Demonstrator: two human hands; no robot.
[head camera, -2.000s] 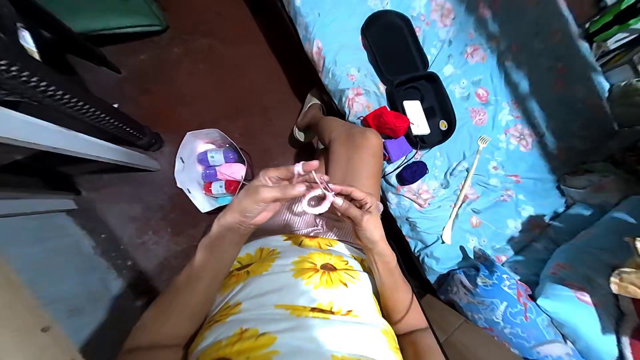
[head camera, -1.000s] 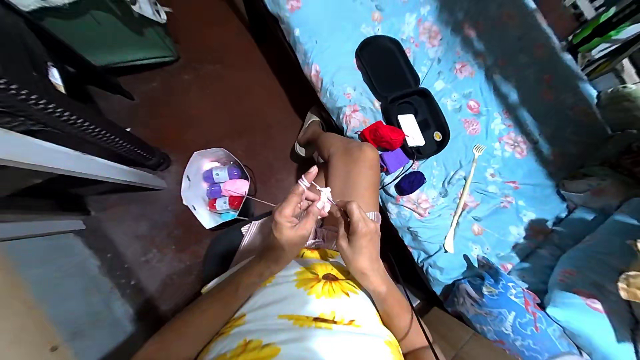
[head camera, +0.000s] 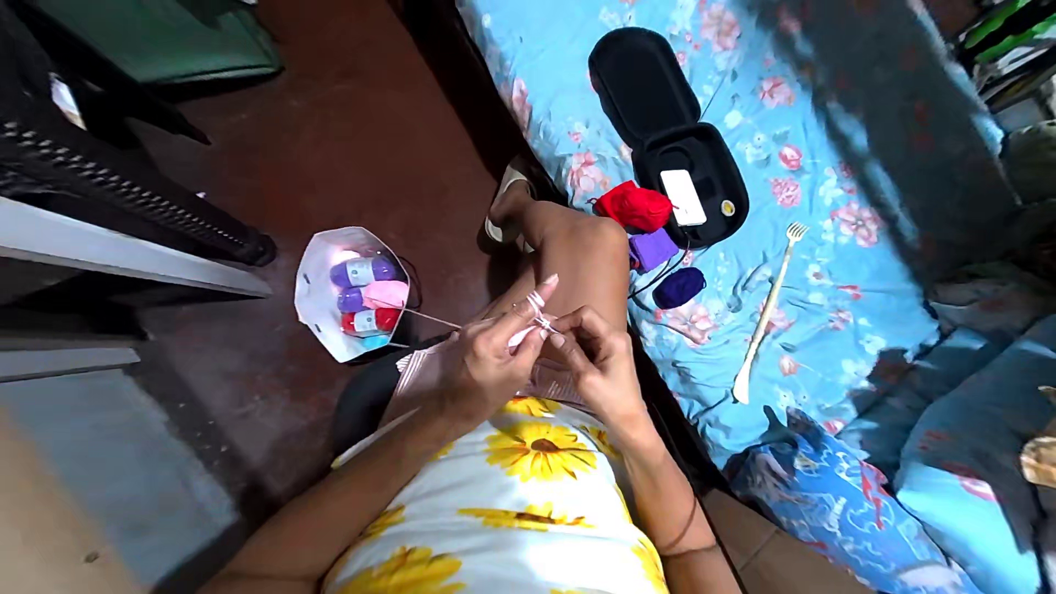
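My left hand pinches a small piece of pale pink yarn work, with yarn looped round its raised index finger. From that hand a pink strand runs left to a white container holding a pink ball of yarn and purple and red yarn skeins. My right hand meets the work from the right, its thumb and index finger closed at the loops. A thin tool may be between those fingers, but it is too small to make out.
On the flowered bed sheet to the right lie an open black case with a white device, a red bundle, a purple piece, dark blue yarn and a long back scratcher. A dark chair stands left.
The ring of yarn work, seen open between both hands two seconds ago, is now gathered in my left fingers. The left index finger has risen with yarn round it.
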